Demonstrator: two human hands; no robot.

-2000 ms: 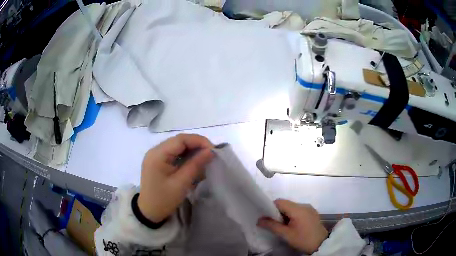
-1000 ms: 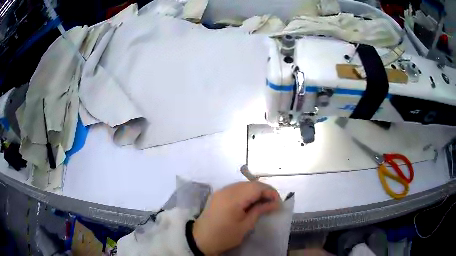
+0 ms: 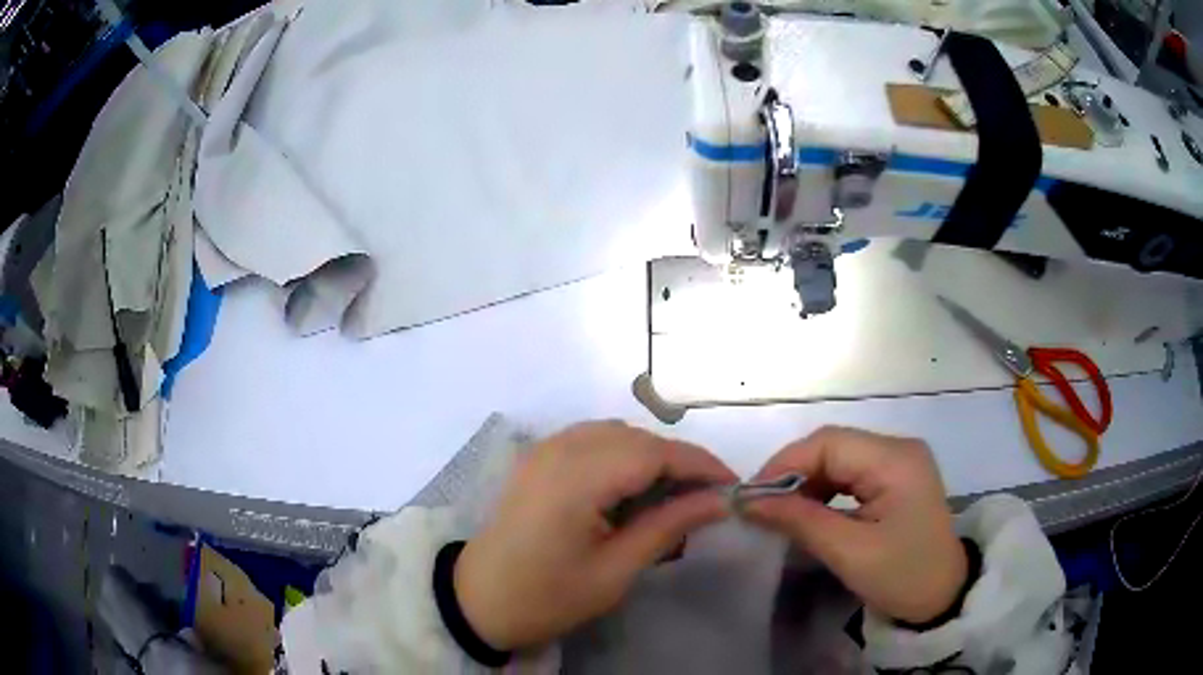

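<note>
My left hand [image 3: 567, 534] and my right hand [image 3: 864, 521] are close together at the table's front edge. Both pinch the folded edge of a grey cloth piece [image 3: 699, 593] between thumb and fingers. The cloth hangs down below my hands, and a textured grey part of it shows behind my left hand. Its lower part is cut off by the picture's edge. The sewing machine [image 3: 858, 145] stands beyond my right hand. Its presser foot [image 3: 743, 251] is brightly lit, and no cloth shows under it.
Scissors [image 3: 1022, 363] with red and orange-yellow loops lie right of the throat plate [image 3: 871, 356]. A large pale panel [image 3: 462, 158] is spread behind. A bundle of cream-beige pieces [image 3: 119, 251] hangs at left over a blue piece [image 3: 195, 330]. The measuring tape [image 3: 251, 521] runs along the front edge.
My right hand has come into view from low down and now meets my left hand at the cloth edge. The cloth has been turned in my hands. The camera view has shifted slightly.
</note>
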